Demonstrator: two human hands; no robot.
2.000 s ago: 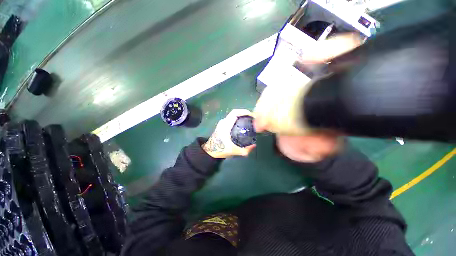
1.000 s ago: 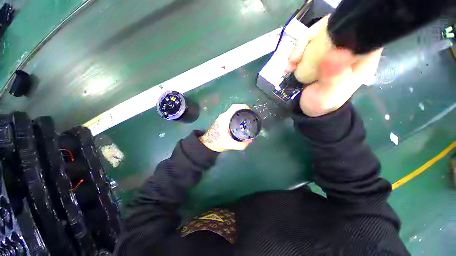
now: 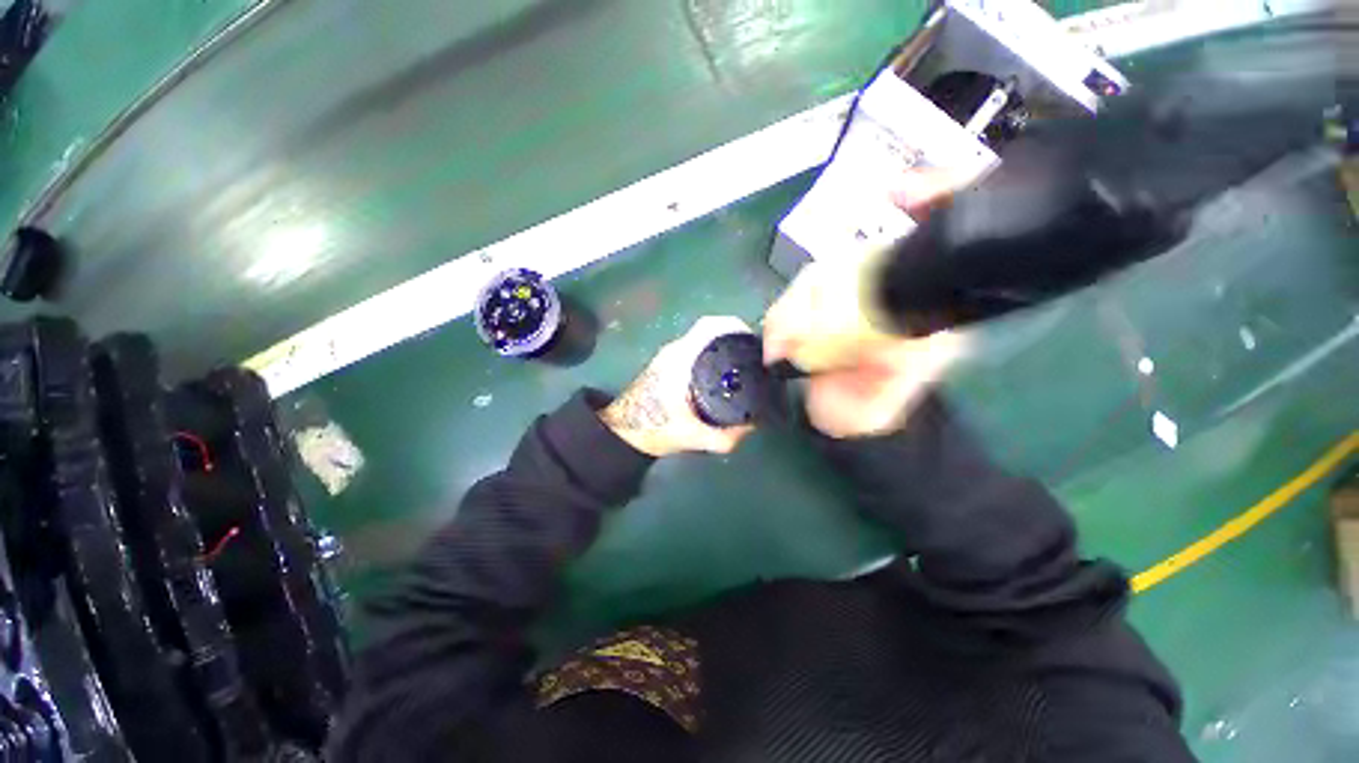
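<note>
My left hand (image 3: 666, 400) holds a black cylindrical housing (image 3: 730, 379) upright, with its round end plate facing up. My right hand (image 3: 857, 358) is blurred and is closed around the front part of the electric screwdriver (image 3: 1043, 224). The screwdriver's thick black body slants up to the right. Its dark tip is at the right edge of the housing's end plate; contact with a screw cannot be made out. Another black housing (image 3: 519, 313) stands to the left of my left hand, its inside parts showing.
The screw feeder (image 3: 850, 194) stands behind my right hand. A white rail (image 3: 626, 216) borders the conveyor belt (image 3: 373, 149), where a dark housing (image 3: 30, 264) sits far left. Stacked black blister trays (image 3: 164, 552) fill the lower left. A yellow line (image 3: 1245, 514) runs at right.
My right hand and the screwdriver have come down and left from the feeder to the housing. My left hand still holds the housing in nearly the same place.
</note>
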